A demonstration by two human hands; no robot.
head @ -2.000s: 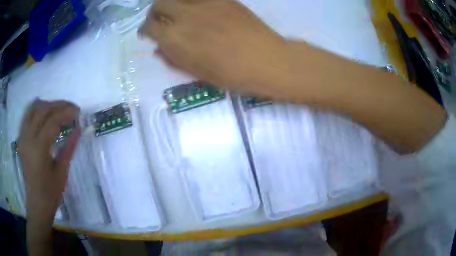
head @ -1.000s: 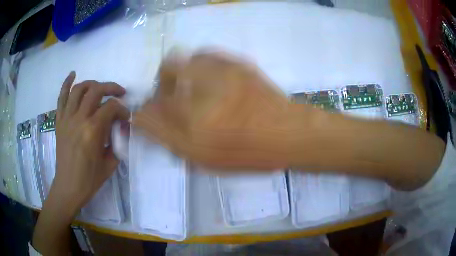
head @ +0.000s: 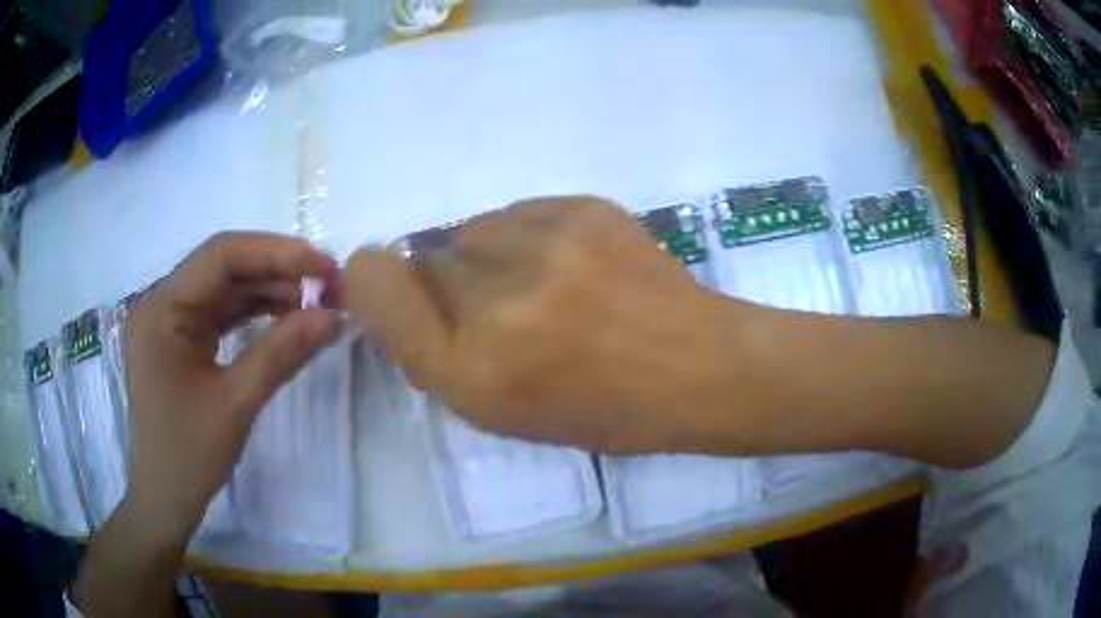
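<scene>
White housing halves lie in a row, with green circuit boards across their far ends; one housing (head: pixel 296 459) is under my hands and another board (head: pixel 773 211) shows at the right. My left hand (head: pixel 199 332) is over the left housings, thumb and forefinger pinching a small white piece (head: pixel 313 292), which looks like part of a strap. My right hand (head: pixel 543 320), slightly blurred, reaches across the row with its fingertips beside the left fingertips. Whether it grips the white piece is hidden. It covers part of the middle boards.
A blue screw tray (head: pixel 151 73) is at the far left, beside a crumpled clear bag (head: pixel 284 42) and white strap loops (head: pixel 420 12). A red bag (head: pixel 1008 79) with boards is at the far right, near a dark thin bar (head: pixel 948 109). Yellow tape (head: pixel 531 567) edges the near side.
My right hand has come back from the far-side straps to meet my left hand over the row. My left hand has moved right from the far left, its fingertips now pinched together on the white piece.
</scene>
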